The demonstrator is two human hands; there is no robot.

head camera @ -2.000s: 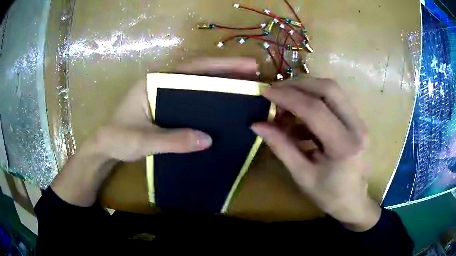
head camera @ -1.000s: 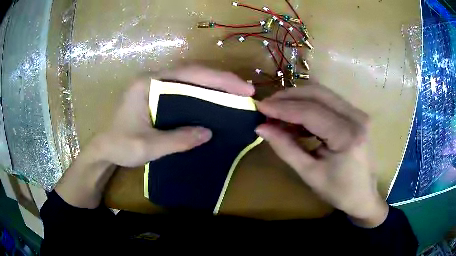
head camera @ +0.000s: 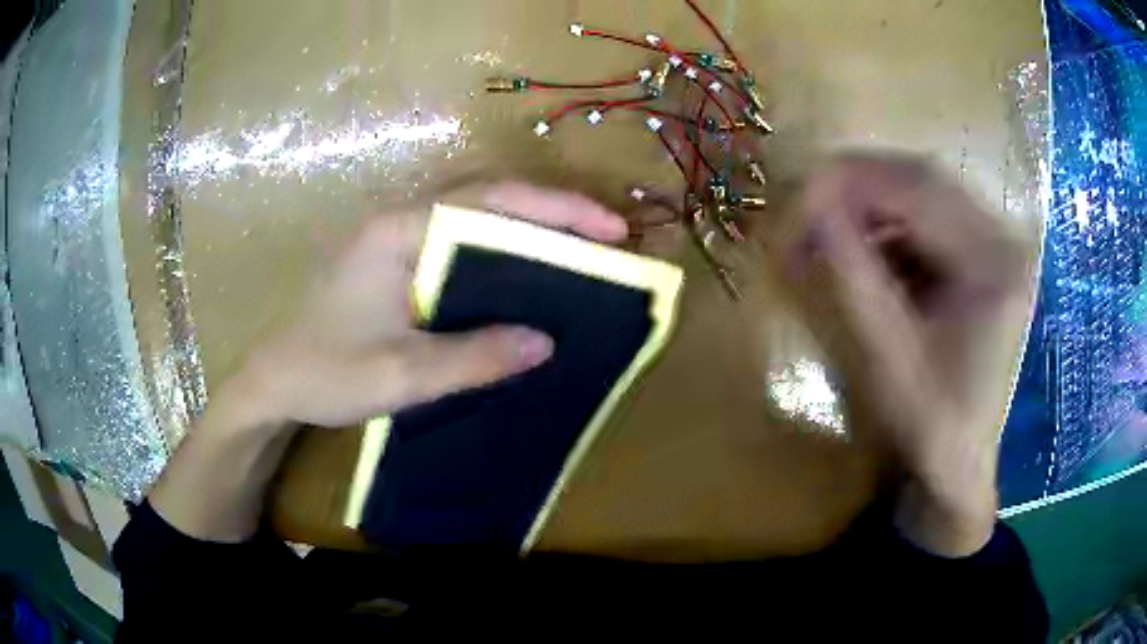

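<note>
My left hand (head camera: 377, 340) holds the black adhesive sheet (head camera: 528, 390) with pale yellow borders, thumb on top and fingers behind it. The sheet is tilted and slightly curved along its right edge. My right hand (head camera: 912, 283) is to the right of the sheet, away from it and blurred; whether it pinches anything cannot be told. A loose tangled pile of wire leads (head camera: 698, 126) with red wires, white plugs and brass-coloured tips lies on the bench beyond the sheet.
The tan bench cover (head camera: 315, 63) lies under glossy clear film. Clear textured plastic over a blue-purple printed mat (head camera: 1094, 252) is at the right edge. Silvery plastic (head camera: 69, 239) lies along the left edge. Green floor shows at the lower corners.
My right hand has left the sheet's upper right corner and moved right. The sheet has tilted and shifted slightly right in my left hand. Another brass-tipped piece shows at the pile's near side.
</note>
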